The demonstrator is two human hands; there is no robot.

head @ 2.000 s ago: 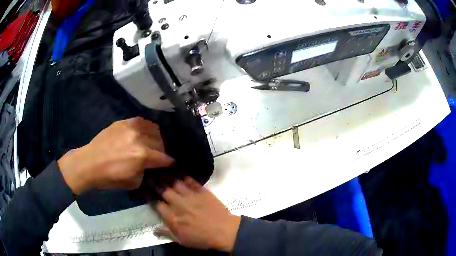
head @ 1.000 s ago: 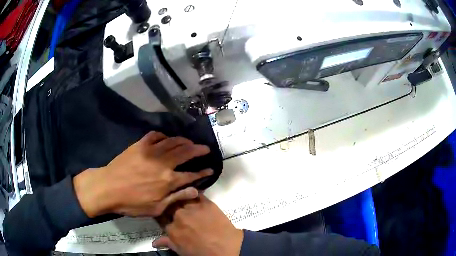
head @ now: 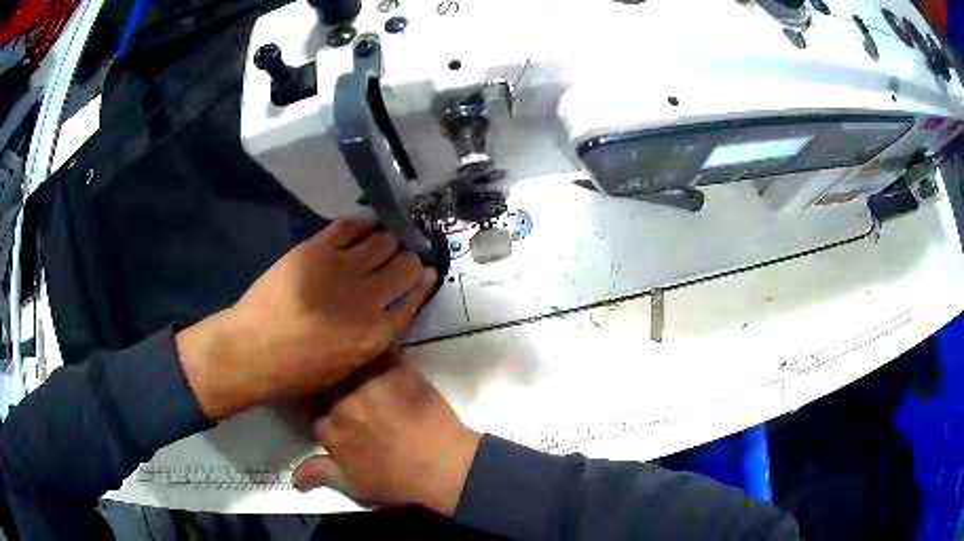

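Note:
The black bag panel (head: 159, 222) lies on the white machine table, left of and under the sewing machine head (head: 317, 137). Its rounded corner is beside the presser foot and needle area (head: 439, 217). My left hand (head: 317, 312) lies on the panel close to the foot, fingers bent at its edge. My right hand (head: 396, 433) is just below, its fingers hidden under my left hand at the cloth's near edge. Whether its fingers pinch the cloth is hidden.
The control panel (head: 751, 153) is on the machine arm, with thread snips (head: 666, 198) under it. A printed ruler scale runs along the table's (head: 571, 391) front edge. Blue crate parts (head: 740, 465) show below the table. Red pieces (head: 32, 21) lie at the upper left.
The panel has moved up towards the needle, and its rounded corner has turned in beside the foot. My left hand has moved up with it. My right hand has shifted slightly up and left.

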